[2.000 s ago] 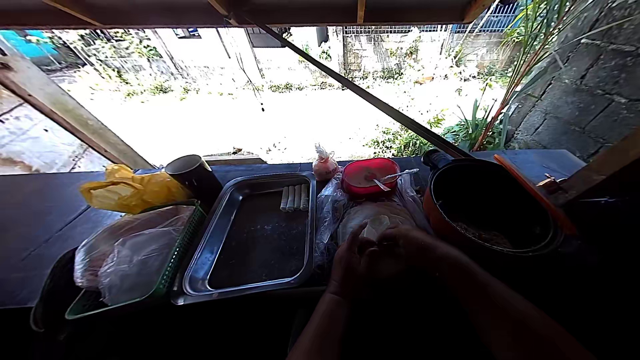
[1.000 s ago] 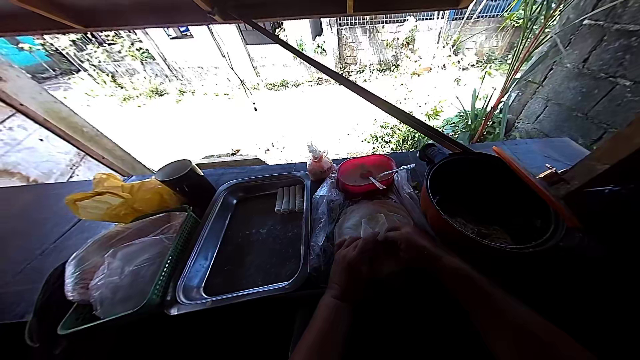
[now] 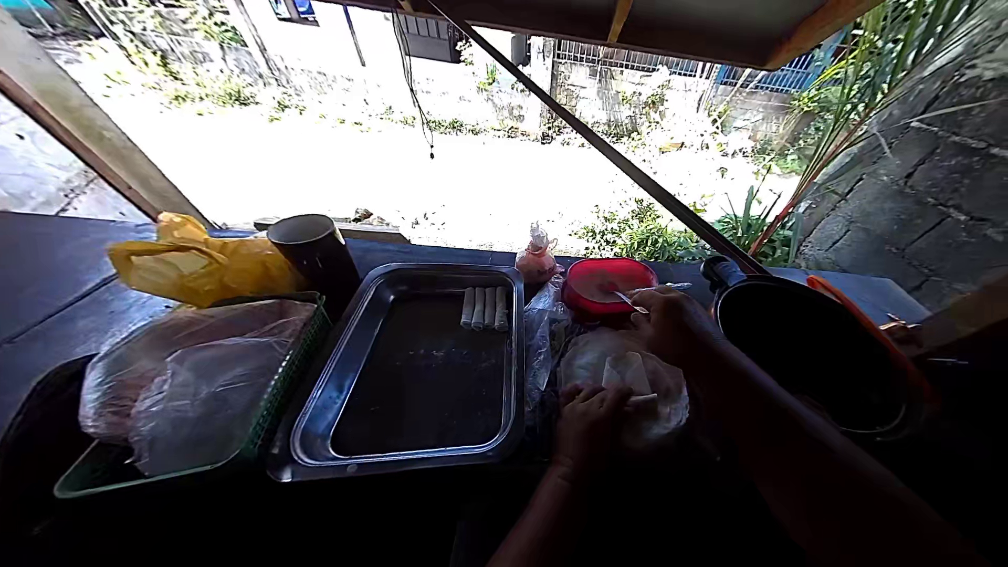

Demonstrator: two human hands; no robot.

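My left hand [image 3: 591, 425] rests its fingers on a partly rolled pale wrapper [image 3: 628, 374], which lies on a round stack of thin wrappers [image 3: 583, 354]. My right hand [image 3: 669, 319] holds the handle of a light plastic spoon [image 3: 630, 301], whose far end reaches into a red plastic bowl [image 3: 602, 276]. Several rolled wrappers [image 3: 484, 309] lie side by side in the upper right corner of a rectangular metal tray [image 3: 516, 394], left of my hands. Right of my right hand stands a dark, deep pot [image 3: 811, 354]; its contents are too dark to see.
A green plastic basket [image 3: 303, 354] with plastic-bagged contents [image 3: 213, 394] sits at the left. Behind it are a yellow plastic bag [image 3: 213, 264] and a dark cylindrical container [image 3: 315, 252]. A tied clear bag [image 3: 536, 260] stands behind the tray. A slanted dark bar [image 3: 614, 153] crosses ahead.
My right hand has moved from the wrapper up to the red bowl and taken hold of the spoon. My left hand has stayed at the wrapper.
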